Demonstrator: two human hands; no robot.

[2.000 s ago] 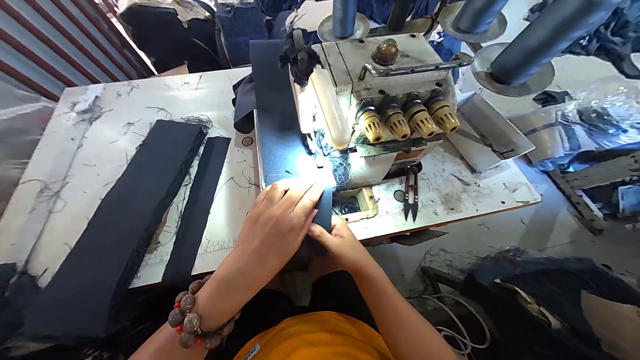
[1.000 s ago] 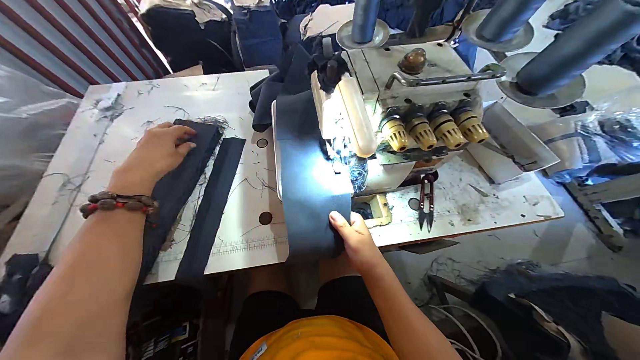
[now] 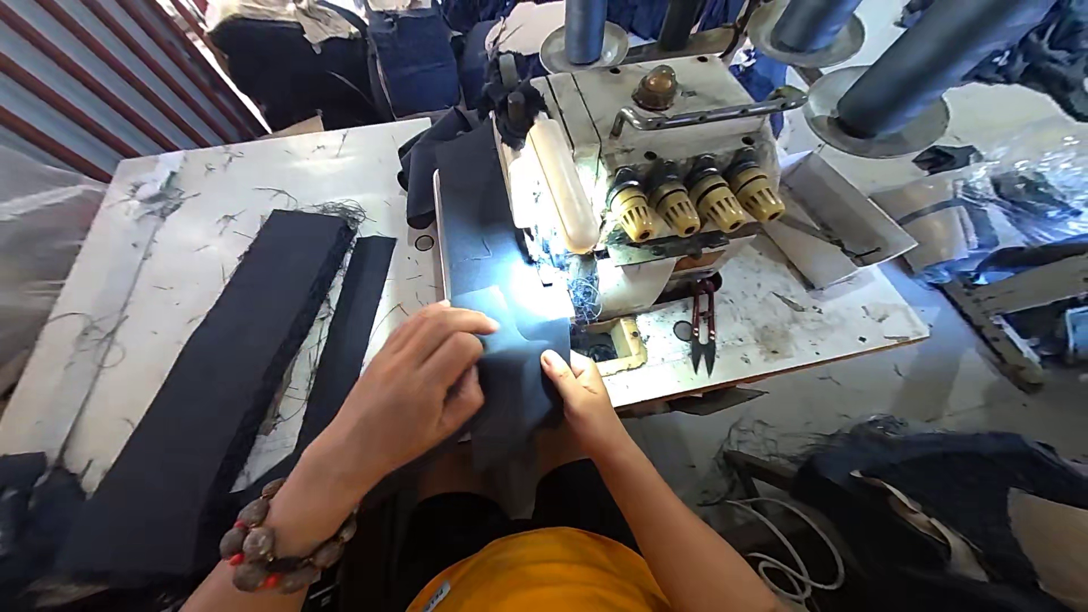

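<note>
Dark fabric pieces (image 3: 510, 357) lie in front of the overlock sewing machine (image 3: 671, 170), under its bright lamp. My left hand (image 3: 425, 374), a bead bracelet at its wrist, holds the left edge of the upper piece between thumb and fingers. The right edge is pinched by my right hand (image 3: 582, 391), near the machine's bed. A longer dark fabric strip (image 3: 476, 195) runs back past the presser area; the needle is hidden by glare and thread. To the left lie a stack of wide dark fabric strips (image 3: 229, 340) and a narrow dark strip (image 3: 353, 314).
Thread snips (image 3: 702, 327) lie right of the machine on the white tabletop (image 3: 799, 340). Thread cones (image 3: 909, 76) stand behind, beside an open white box (image 3: 841, 221). Loose threads litter the table. Dark cloth (image 3: 952, 510) is heaped at lower right.
My left hand has moved right, from the stack of wide strips to the fabric at the machine. An added piece now lies over the fabric there. My right hand stays at its right edge.
</note>
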